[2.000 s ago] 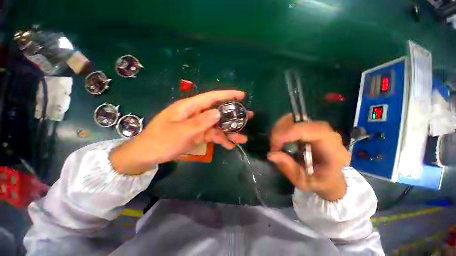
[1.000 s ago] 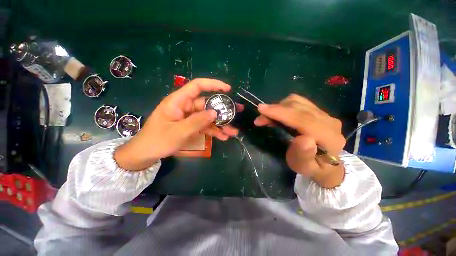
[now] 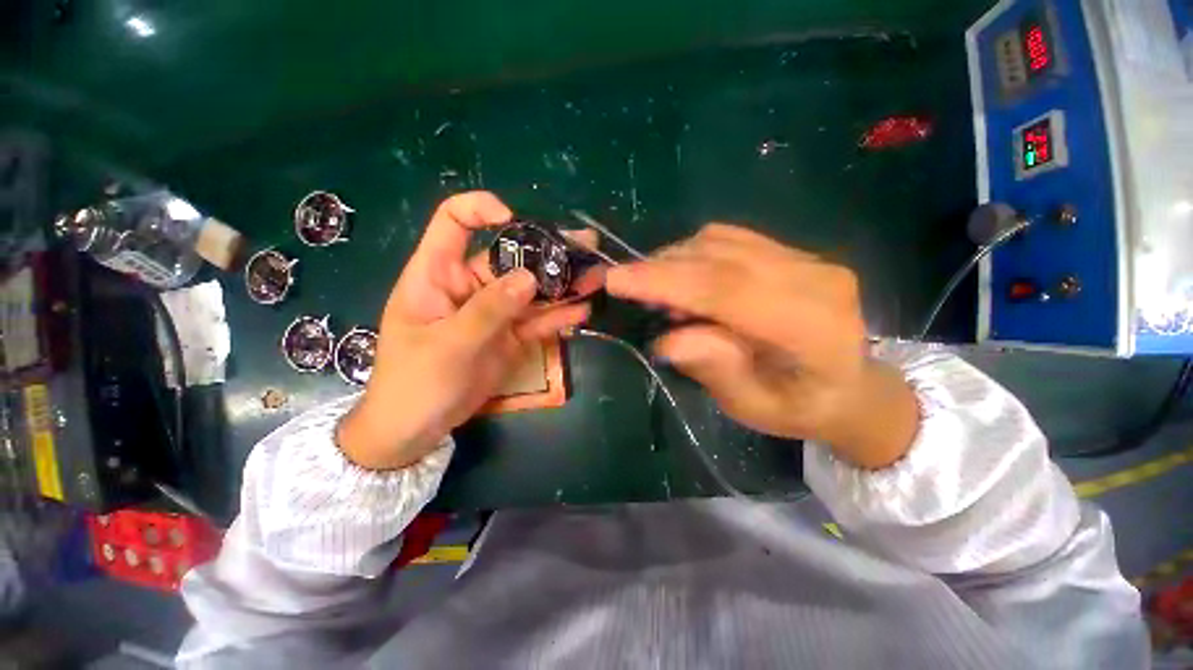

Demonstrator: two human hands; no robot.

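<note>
My left hand (image 3: 458, 321) holds a round watch case (image 3: 529, 259) by its rim, dark inside with small pale parts, above the bench. My right hand (image 3: 765, 327) is beside it, blurred, with the tweezers (image 3: 612, 240) between its fingers; only a thin bright length shows, close to the case. Whether the tips touch the case is unclear. The orange-red fixture (image 3: 547, 380) lies partly under my left hand. A thin pale cable (image 3: 674, 397) curves from near the fixture toward me.
Several loose watch cases (image 3: 309, 343) lie at left. A clear bottle (image 3: 144, 238), white paper (image 3: 199, 330), black box (image 3: 98, 393) and red tray (image 3: 155, 547) are further left. A blue control box (image 3: 1057, 183) stands at right. A red clump (image 3: 898, 131) lies beyond my right hand.
The view has shifted, bringing the black box in at left. My right hand has come closer to the watch case with the tweezers. My left hand still holds the case, now tilted differently.
</note>
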